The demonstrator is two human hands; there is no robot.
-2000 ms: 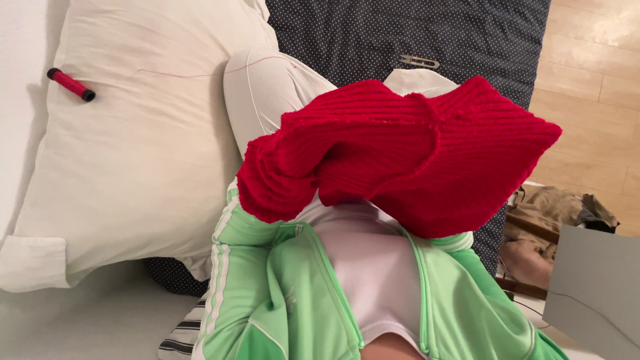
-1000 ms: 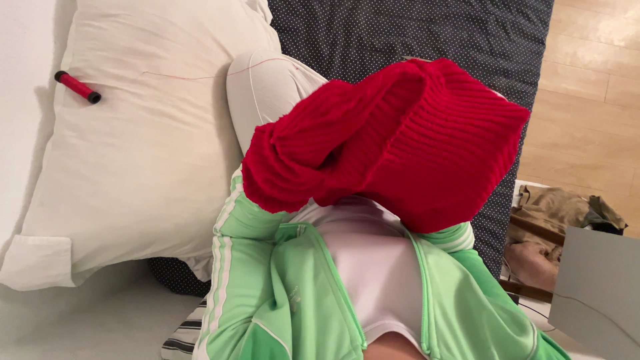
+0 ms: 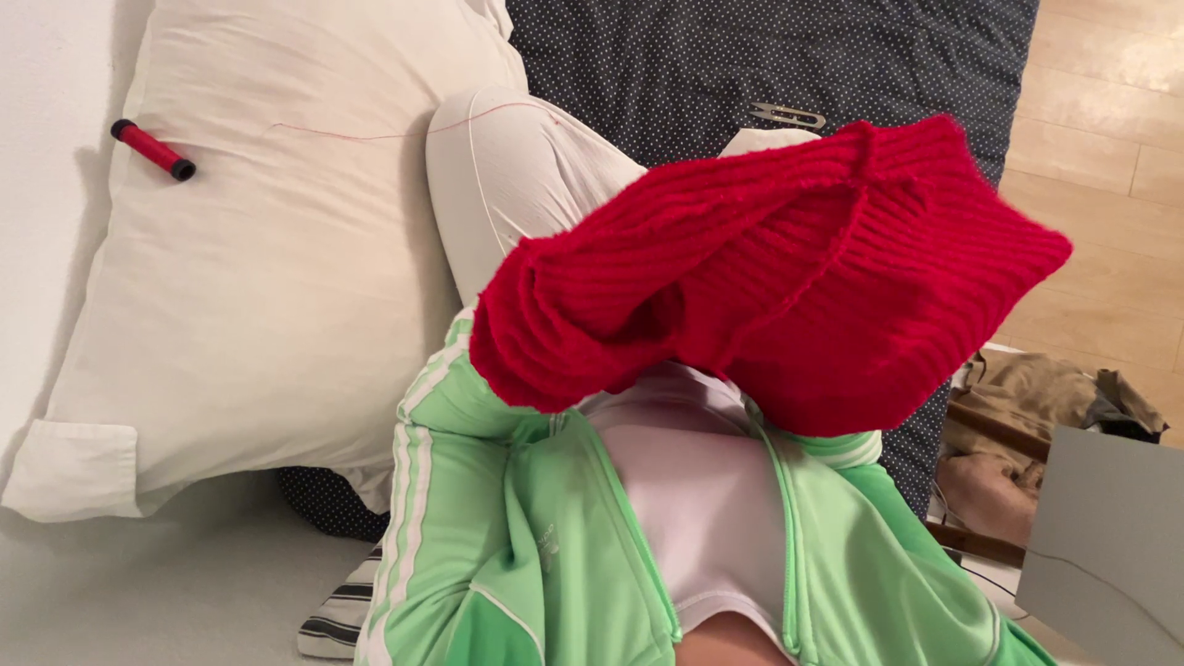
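Observation:
A red ribbed knit garment [image 3: 795,277] is spread in front of my chest, over both forearms. The green jacket sleeves go in under its lower edges on both sides, and both my hands are hidden beneath the knit. A seam runs diagonally across it, and a dark fold opens left of its middle. On the white pillow at the left lies a spool of red thread with black ends [image 3: 154,150]. A thin red thread [image 3: 370,137] trails across the pillow and over my raised knee. Metal thread snips [image 3: 786,116] lie on the dark dotted bedding beyond the garment.
The white pillow [image 3: 250,305] fills the left side beside my leg. Dark dotted bedding [image 3: 629,55] ends at the right above a wooden floor [image 3: 1101,129]. Brown cloth items [image 3: 1027,398] and a grey panel [image 3: 1101,546] with a cable stand at the lower right. Striped fabric [image 3: 342,610] shows at the lower left.
The red knit has shifted and changed shape; its right part was raised higher one second ago and now spreads further right. The snips, mostly covered then, show again.

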